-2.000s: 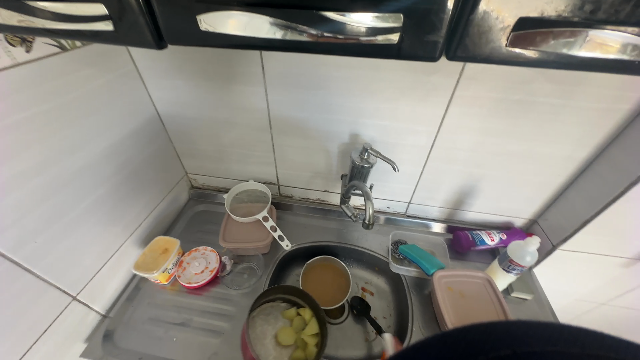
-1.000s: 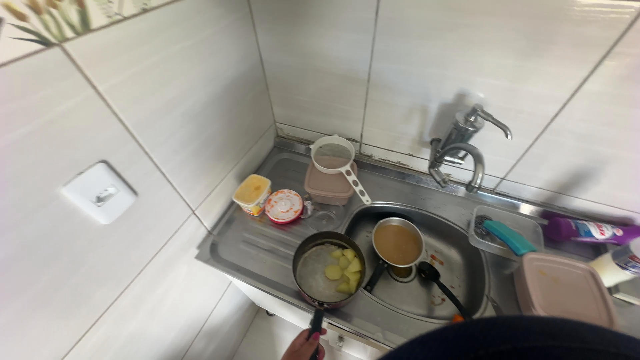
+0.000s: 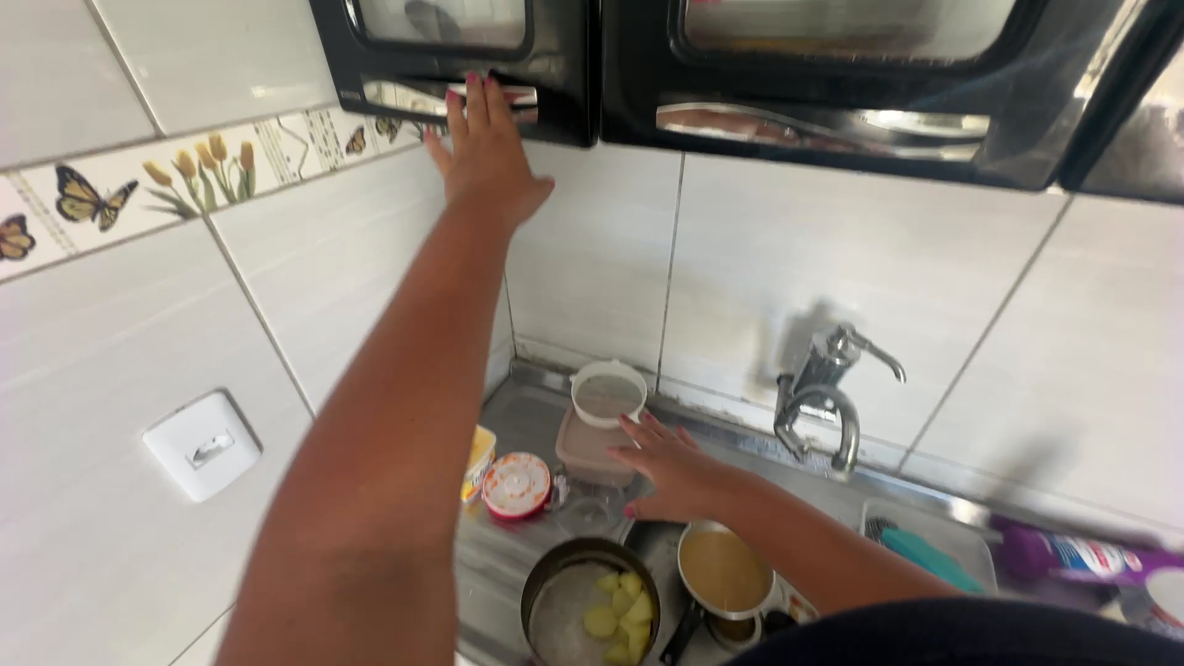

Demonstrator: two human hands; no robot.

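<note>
My left hand (image 3: 490, 162) is raised, its fingertips at the chrome handle of a black wall cabinet (image 3: 564, 83); whether they touch it is unclear. My right hand (image 3: 680, 472), fingers spread and holding nothing, is over the sink's left edge, beside a white strainer (image 3: 608, 393) that rests on a pinkish plastic container (image 3: 592, 444). Below it, a dark pan (image 3: 532, 592) holds cut pieces of what look like potatoes (image 3: 624, 610) in cloudy liquid. Right of that pan stands a pot of brownish liquid (image 3: 726, 569) in the sink.
A round red-and-white tub (image 3: 516, 485) and a yellow-and-white tub (image 3: 478, 462) stand on the left drainboard. The chrome faucet (image 3: 823, 398) rises behind the sink. To the right are a clear container (image 3: 962, 541) with a teal-handled item (image 3: 925, 557) and a purple bottle (image 3: 1045, 555).
My left hand has risen to the cabinet handle, and my right hand has come in over the sink. A hand held the pan's handle one second ago; none does now. The view has tilted up.
</note>
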